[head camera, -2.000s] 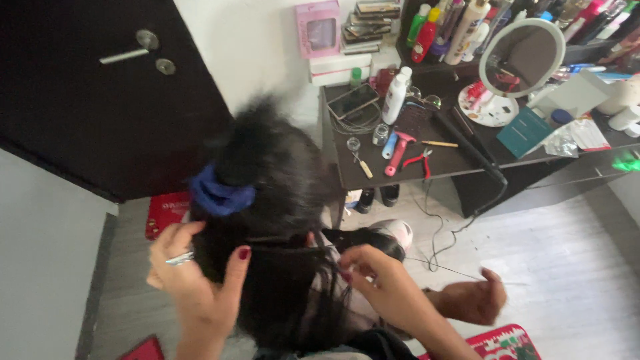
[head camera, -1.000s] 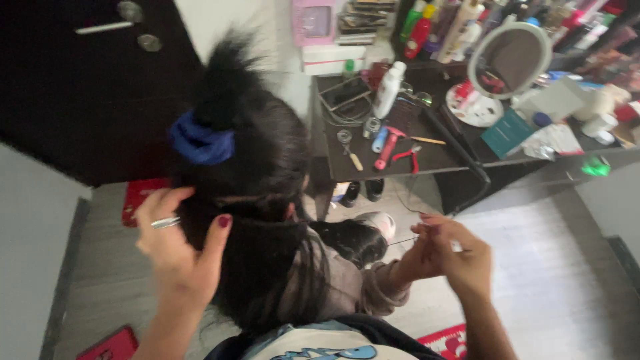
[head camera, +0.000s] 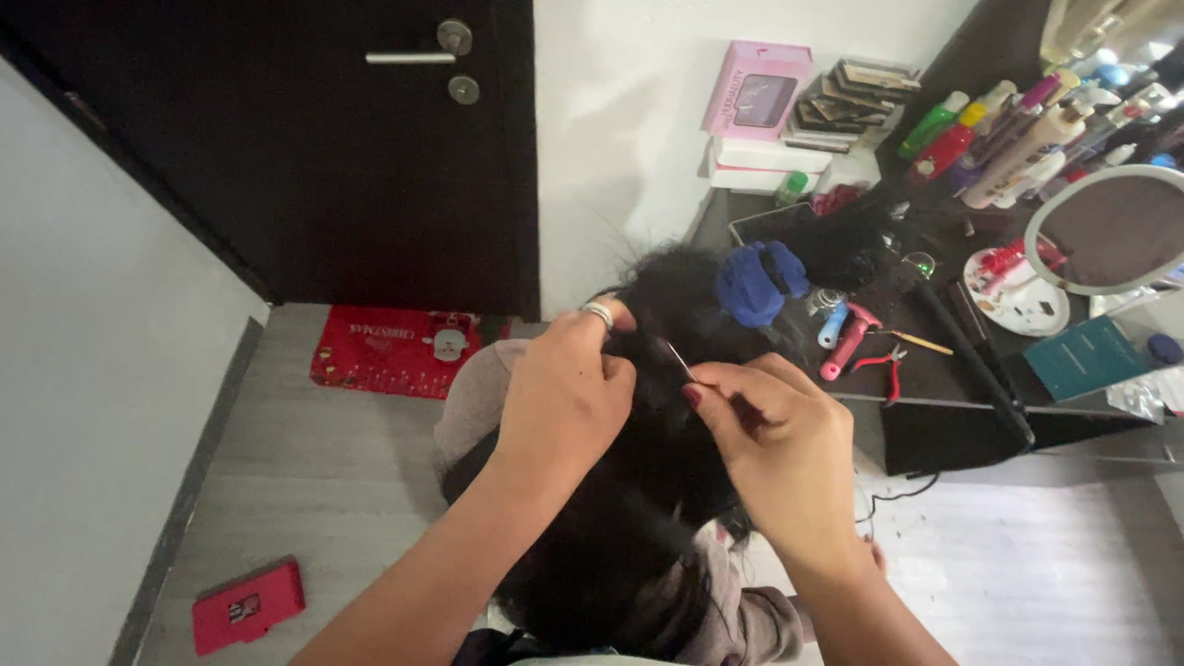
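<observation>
A seated person's dark hair (head camera: 647, 453) hangs down in front of me, its upper part gathered in a blue scrunchie (head camera: 760, 282). My left hand (head camera: 566, 398), with a ring on one finger, is closed at the left side of the head, its fingertips in the hair; what they pinch is hidden. Between the thumb and finger of my right hand (head camera: 782, 435) is a thin metal needle-like tool (head camera: 681, 361), its tip pointing up and left into the hair.
On the dark table lie red-handled pliers (head camera: 894, 370), a pink-handled tool (head camera: 846, 342), a black hair straightener (head camera: 971, 351) and a white plate (head camera: 1017, 310). A round mirror (head camera: 1110, 231) and several bottles stand behind. A red mat (head camera: 398, 351) lies by the door.
My right hand has moved from the other person's hand at the right to the hair. The head with its scrunchie now appears farther right. The view has shifted.
</observation>
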